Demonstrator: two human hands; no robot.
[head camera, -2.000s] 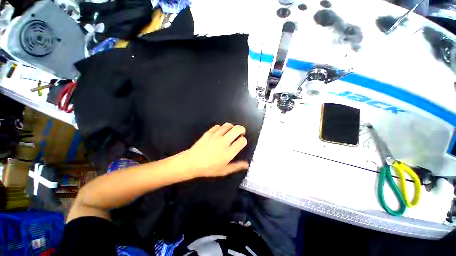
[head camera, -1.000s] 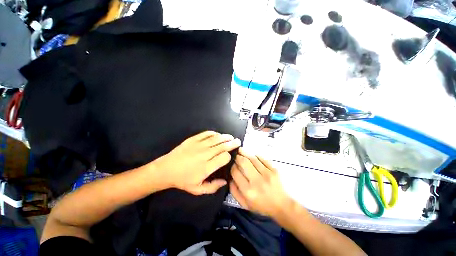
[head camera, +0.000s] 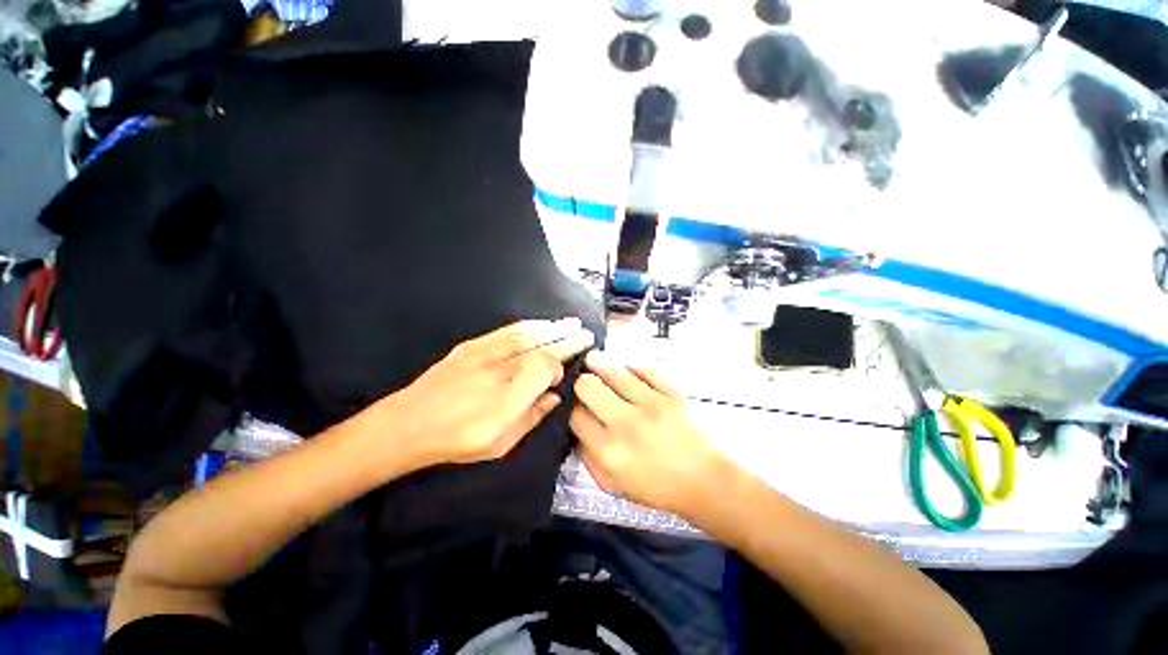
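A large black fabric garment piece (head camera: 372, 218) lies left of the needle and hangs over the front edge of the table. My left hand (head camera: 493, 390) lies on the fabric with its fingertips near the right edge. My right hand (head camera: 640, 429) has its fingertips at that same edge, beside my left fingertips, and pinches the fabric edge. The presser foot and needle area (head camera: 612, 301) is just above my fingertips. The white sewing machine (head camera: 820, 154) with a blue stripe stands to the right.
A smartphone (head camera: 804, 338) lies on the machine bed. Shears (head camera: 945, 448) with green and yellow handles lie right of it. Red-handled scissors (head camera: 37, 314) are at the far left. The table's front edge (head camera: 640, 512) carries a scale strip.
My right hand has come in from outside the picture and taken the fabric edge beside my left hand. Over the last second both hands have stayed together there while the view shifted.
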